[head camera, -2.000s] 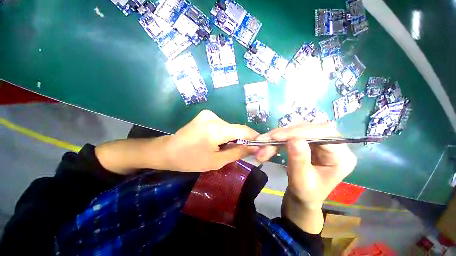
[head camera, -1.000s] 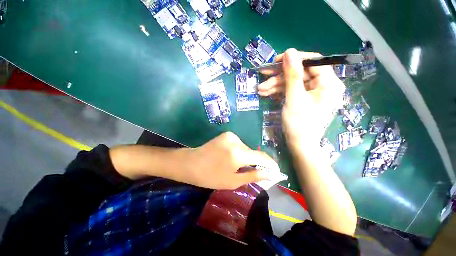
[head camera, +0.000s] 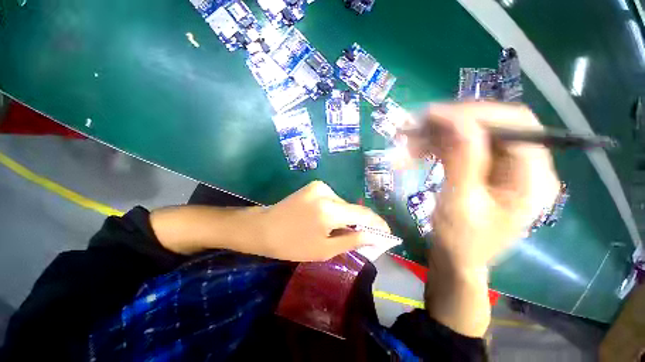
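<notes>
My left hand (head camera: 311, 225) pinches a small white sheet (head camera: 382, 242) between thumb and fingers at the bench's front edge. A glossy dark red sheet (head camera: 324, 293) hangs below it. My right hand (head camera: 488, 177) is blurred and holds dark tweezers (head camera: 551, 136) over the boards; their tip is lost in blur and glare. Blue-and-white circuit boards lie in front: one upright in the middle (head camera: 343, 120), one to its left (head camera: 297, 139), one under glare near my right hand (head camera: 380, 173). Whether the tweezers hold anything cannot be told.
More boards overlap at the upper left (head camera: 283, 67) and stand near the curved pale rail (head camera: 523, 53). A pile of boards at the right is mostly hidden behind my right hand. Small scraps (head camera: 192, 39) lie on the green bench (head camera: 141, 92). A yellow floor line (head camera: 64, 185) runs below.
My right hand left the white sheet and reached forward over the boards, then moved right and back a little with the tweezers. My left hand keeps its hold; its white sheet now shows.
</notes>
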